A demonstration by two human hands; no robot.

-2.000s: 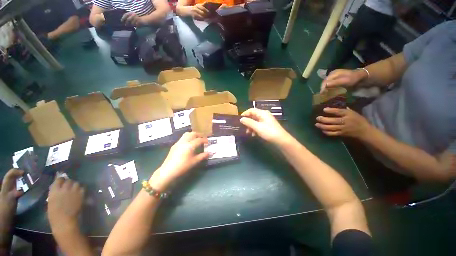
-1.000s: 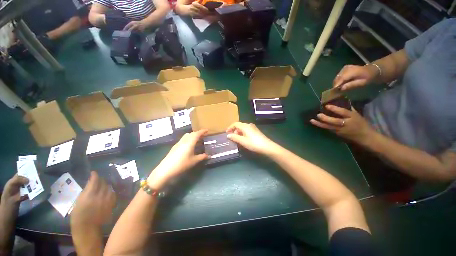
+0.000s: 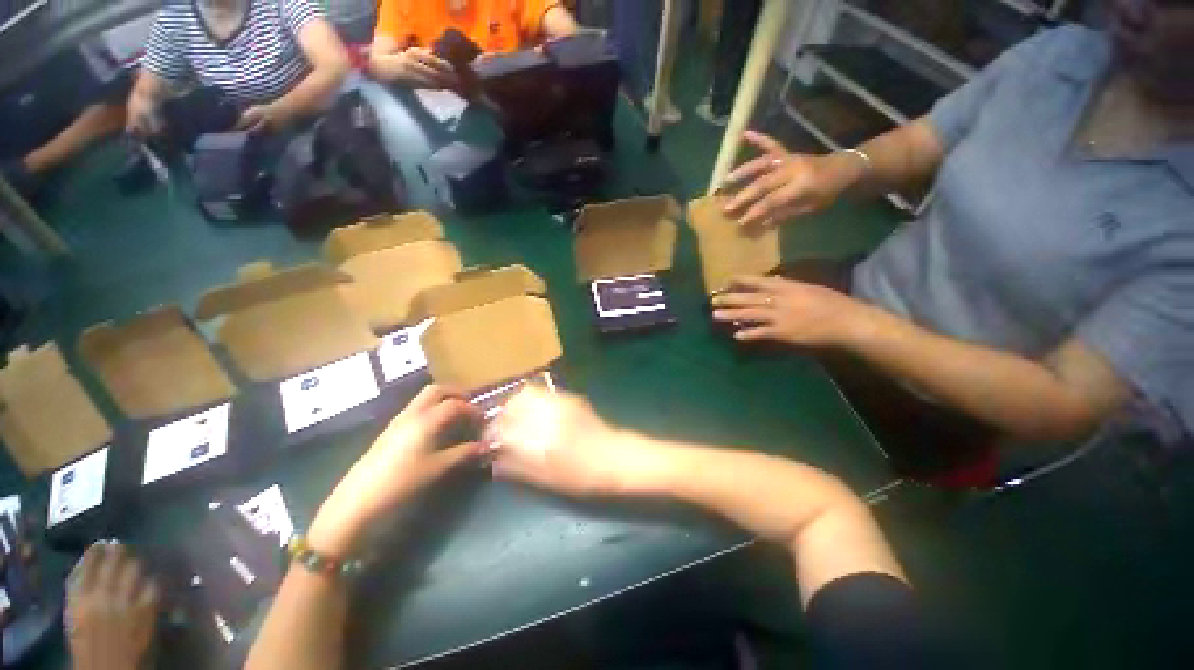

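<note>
An open black box with a raised brown lid [image 3: 491,343] stands in front of me. A black card with white print [image 3: 495,393] lies in it, mostly covered by my hands. My left hand [image 3: 426,439] holds the box's left side, thumb near the front edge. My right hand [image 3: 557,439] is over the box's front right part, slightly blurred; its fingertips are bent down onto the card, and I cannot tell whether they grip anything.
Open boxes with white leaflets [image 3: 186,442] stand in a row at left. Black cards [image 3: 233,556] and a neighbour's hand [image 3: 111,609] are at lower left. Another open box [image 3: 631,301] holds a black card. The right neighbour's hands [image 3: 783,312] are on a box. Dark boxes [image 3: 550,98] stand at the far side.
The black card went from my right hand down into the box. My right hand has since moved over the box front. The view has shifted right. The right neighbour's box now shows its lid raised.
</note>
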